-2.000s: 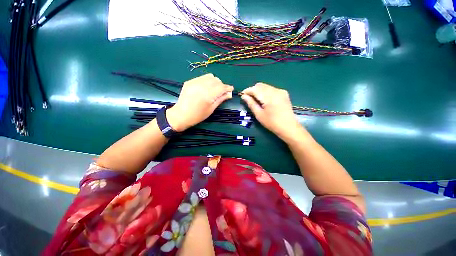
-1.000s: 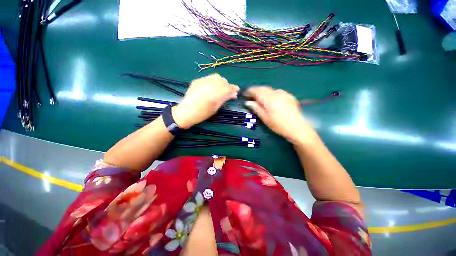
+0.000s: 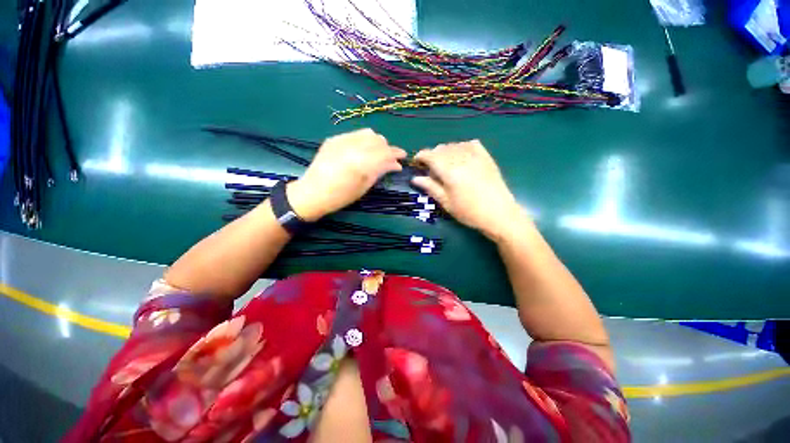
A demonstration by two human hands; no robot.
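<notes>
My left hand (image 3: 346,173), with a black band on the wrist, is closed on a black sleeve (image 3: 264,141) whose ends stretch out to the left. My right hand (image 3: 468,186) is close beside it, its fingers pinching the twisted wires (image 3: 416,163), of which only a short bit shows between the hands. No wire or connector shows to the right of my right hand. Several black sleeves with white labels (image 3: 424,208) lie below my hands, partly under my left forearm. A pile of red, yellow and black twisted wires (image 3: 459,86) lies beyond my hands.
White paper (image 3: 251,35) lies at the back. A clear bag of dark parts (image 3: 617,73) and a black-handled tool (image 3: 674,76) lie back right. Thick black cables (image 3: 35,112) lie far left. Blue items show at the top right corner (image 3: 762,26).
The twisted wires with a dark connector stuck out to the right of my right hand before. That length has drawn in leftward and no longer shows there. My left hand keeps its hold.
</notes>
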